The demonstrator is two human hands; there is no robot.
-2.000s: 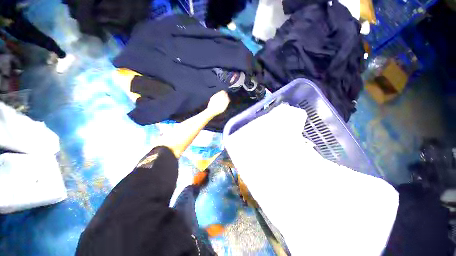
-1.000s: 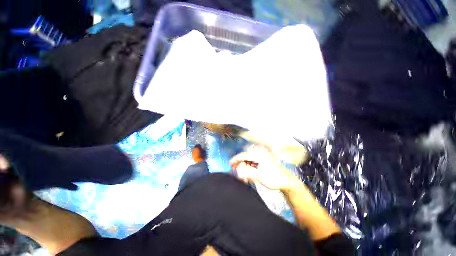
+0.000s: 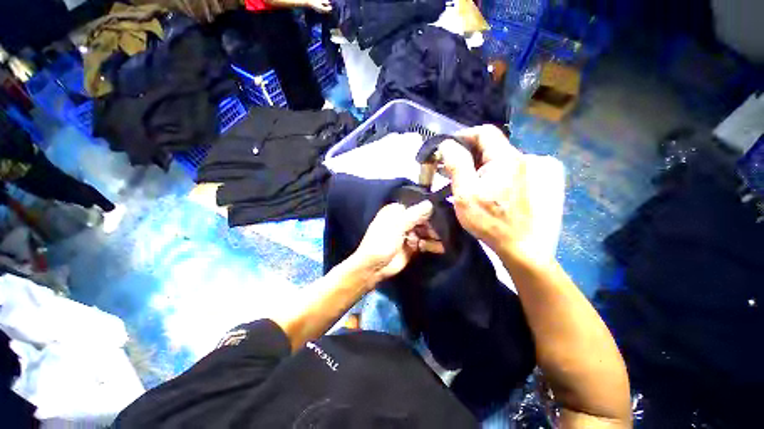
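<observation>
A dark navy jacket (image 3: 469,293) hangs in front of me, below my hands, unbagged and matte. My right hand (image 3: 486,180) is raised at its top and holds a thick black curved hanger hook (image 3: 432,149). The pale tip of a post (image 3: 426,174) shows just below the hook. My left hand (image 3: 400,239) is at the jacket's collar, with thumb and fingers closed on the cloth. Behind the jacket, a bright white sheet (image 3: 546,197) lies over a pale lilac basket (image 3: 381,113).
A pile of dark jackets (image 3: 276,163) lies ahead left, with blue crates (image 3: 251,84) behind. More dark garments (image 3: 695,268) lie at right. A white bundle (image 3: 71,343) is at lower left, a cardboard box (image 3: 554,88) at back right. A person in red (image 3: 281,4) stands at the back.
The navy jacket now hangs in front of me; a second ago, dark cloth was at my left hand. Both hands have come together at its collar and hook. The view has turned.
</observation>
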